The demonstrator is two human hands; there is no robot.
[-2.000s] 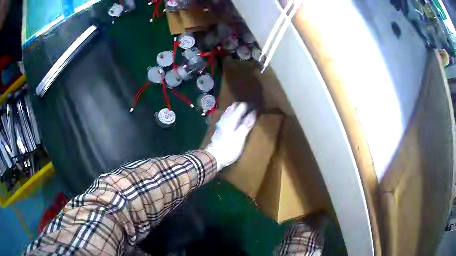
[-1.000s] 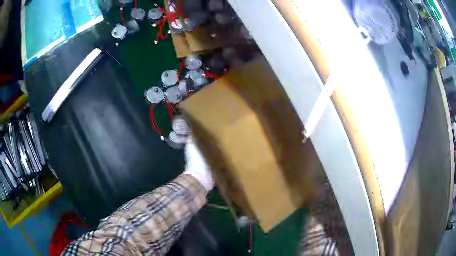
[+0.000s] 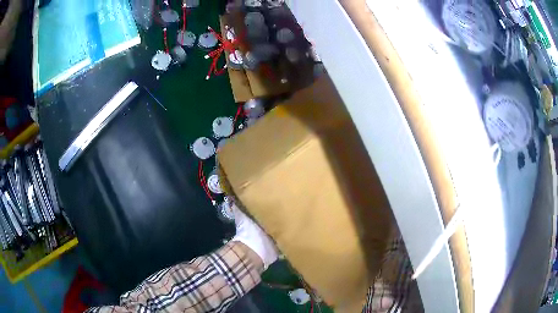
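A brown cardboard carton [image 3: 293, 195] is tilted over the dark green bench, partly under the raised white-edged shelf. My left hand [image 3: 252, 237], in a white glove, holds the carton's lower left side; its fingers are partly hidden by the carton. My right hand is not visible; only its plaid sleeve [image 3: 391, 275] shows at the carton's lower right. Silver-grey round motors [image 3: 204, 148] with red lead wires lie left of and behind the carton, some partly covered by it. One more motor [image 3: 299, 296] lies at the bottom, near the carton's lower edge.
The white-edged shelf [image 3: 391, 134] curves down the right side. A second brown carton piece [image 3: 241, 82] with motors lies at the back. A white-silver bar [image 3: 101, 125] lies on the left. A yellow crate [image 3: 46, 260] of long parts stands at the far left. A light-blue mat [image 3: 85, 36] is at upper left.
My left hand has moved from on top of the cardboard to its left side. The carton has been tilted up and shifted left over some motors. The camera view has also shifted.
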